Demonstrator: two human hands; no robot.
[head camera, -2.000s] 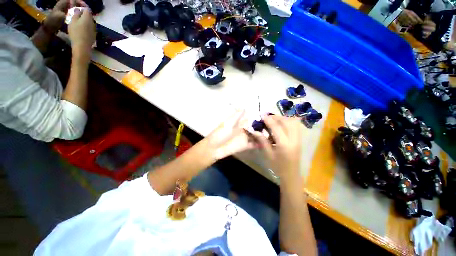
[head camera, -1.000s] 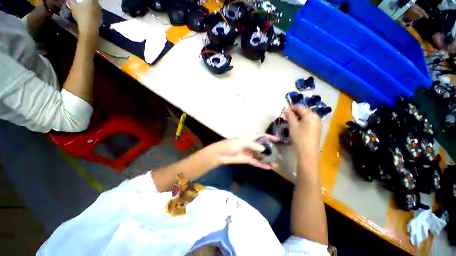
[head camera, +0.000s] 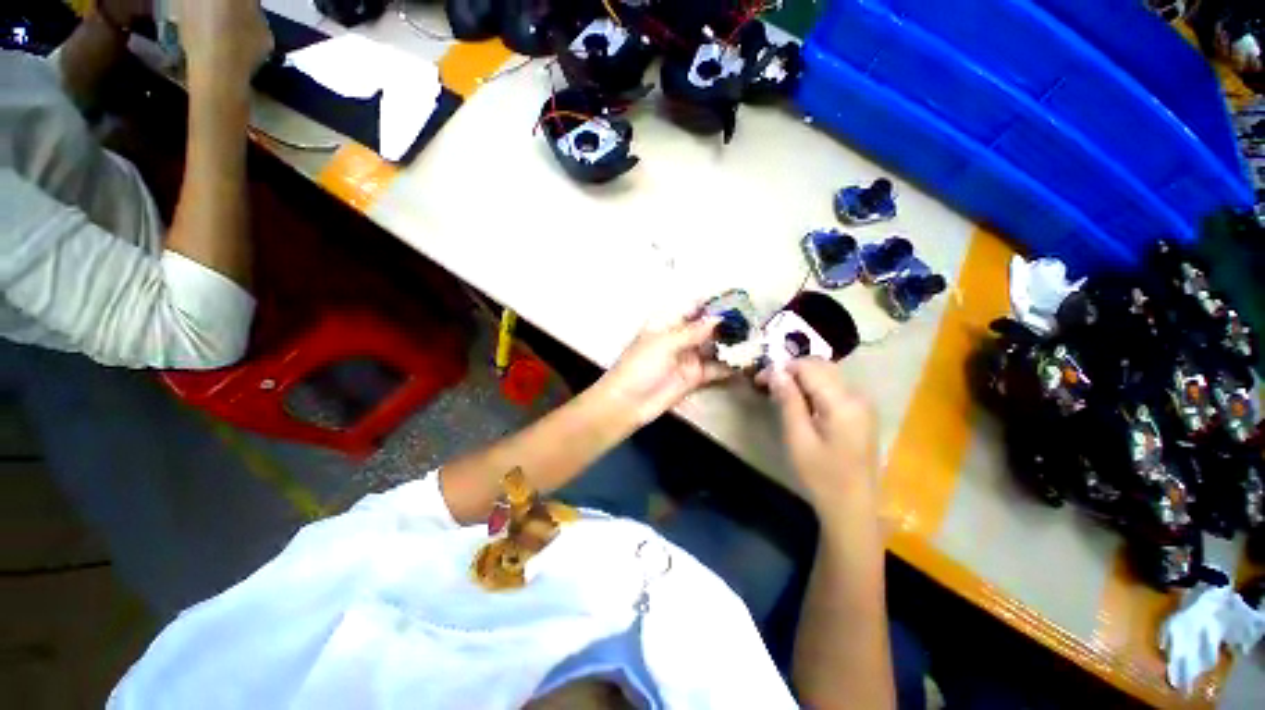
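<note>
My left hand (head camera: 666, 368) holds a small silver-and-black insert module (head camera: 730, 326) between thumb and fingers, near the bench edge. My right hand (head camera: 825, 416) has its fingertips on the lower edge of a black housing (head camera: 828, 322), which has a white inner face with a round hole. The housing is just right of the module. Thin wires show between them. Several loose insert modules (head camera: 889, 258) stand on the bench beyond the housing.
Blue trays (head camera: 1027, 125) stand at the back right. Waiting black housings (head camera: 588, 140) lie at upper left, with a white cloth (head camera: 382, 90) on a dark mat. A dense pile of assemblies (head camera: 1158, 416) lies right, beside white gloves or cloth (head camera: 1204, 631). A neighbour's arm (head camera: 215, 153) is at left.
My left hand has moved up to the bench edge with the module. My right hand has come down to the housing, whose white face now shows. The view has shifted slightly.
</note>
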